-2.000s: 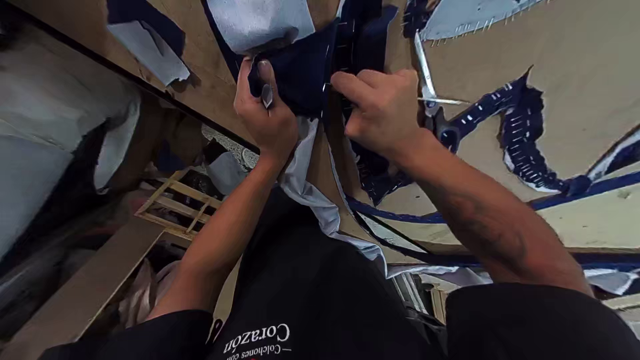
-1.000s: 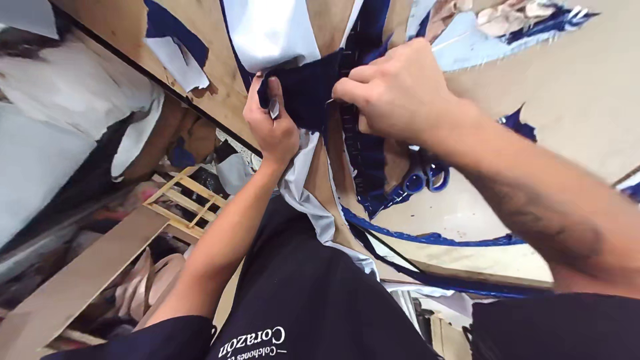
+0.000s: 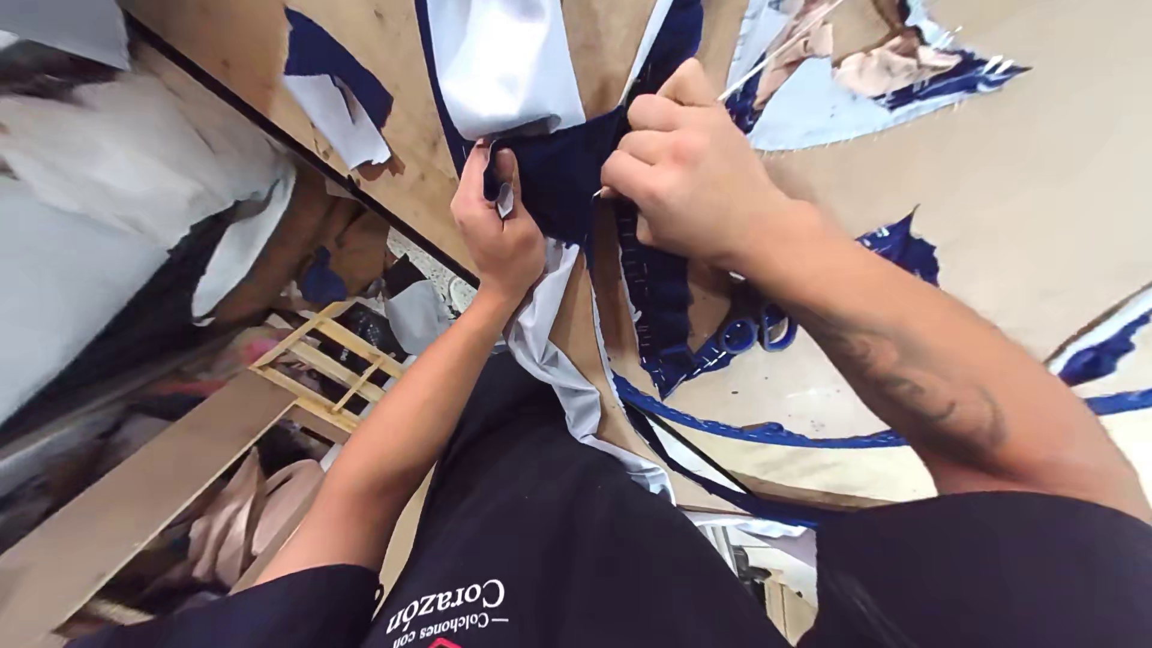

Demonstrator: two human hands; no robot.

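My left hand [image 3: 499, 220] grips the left edge of a dark navy fabric piece [image 3: 562, 175], thumb on top and the edge folded at the fingers. At the right edge of that cloth, my right hand [image 3: 688, 166] is closed, with a small pale tip showing at its fingertips; what that tip belongs to is hidden. A thin white rod or cord [image 3: 778, 49] shows beyond the right knuckles. White fabric [image 3: 508, 67] lies just above the navy piece. Below my right hand lies a navy strip with pale stitches [image 3: 661, 310].
Blue-handled scissors [image 3: 756, 335] lie on the tan work surface [image 3: 1017, 180], partly under my right forearm. Fabric scraps [image 3: 346, 99] sit at the upper left, near the dark table edge. A wooden frame [image 3: 337, 360] and a long board [image 3: 153, 486] are down at the left.
My right hand has risen slightly relative to my left and turned, staying by the navy cloth's right edge. The left hand keeps its hold. The view has shifted.
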